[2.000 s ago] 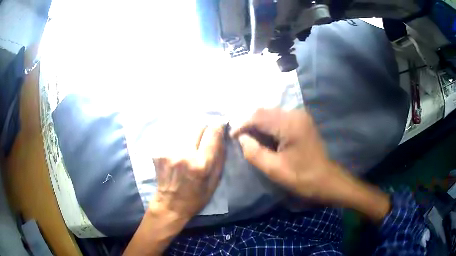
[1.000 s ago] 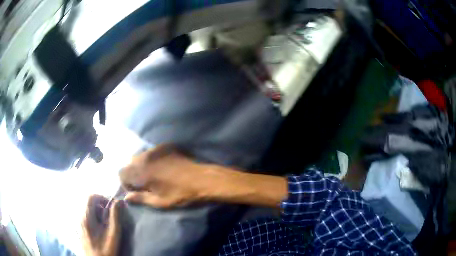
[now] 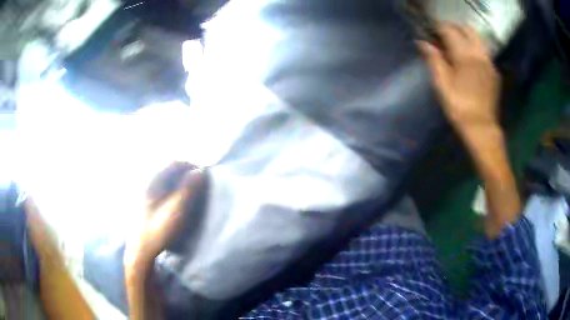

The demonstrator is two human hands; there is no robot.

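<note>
The grey two-tone garment panel (image 3: 287, 181) lies in front of me, its light section partly washed out by glare and its dark section (image 3: 356, 69) at the upper right. My left hand (image 3: 164, 209) is at the centre left with its fingertips closed on a pinch of the light cloth. Folds run from the fingertips to the upper right. My right hand (image 3: 465, 78) is off the light section, at the far upper right by the dark cloth's edge. It is blurred, and whether it holds anything cannot be told.
The dark, blurred sewing machine head (image 3: 134, 56) is at the upper left. A wooden-coloured table edge (image 3: 56, 275) is at the lower left. A pale surface (image 3: 506, 19) lies beyond my right hand. Green floor (image 3: 447, 231) and light scraps (image 3: 540, 231) show at the right.
My right hand has left the work beside my left hand and moved to the upper right. My left hand stays on the cloth. The camera view has shifted, and more light cloth shows.
</note>
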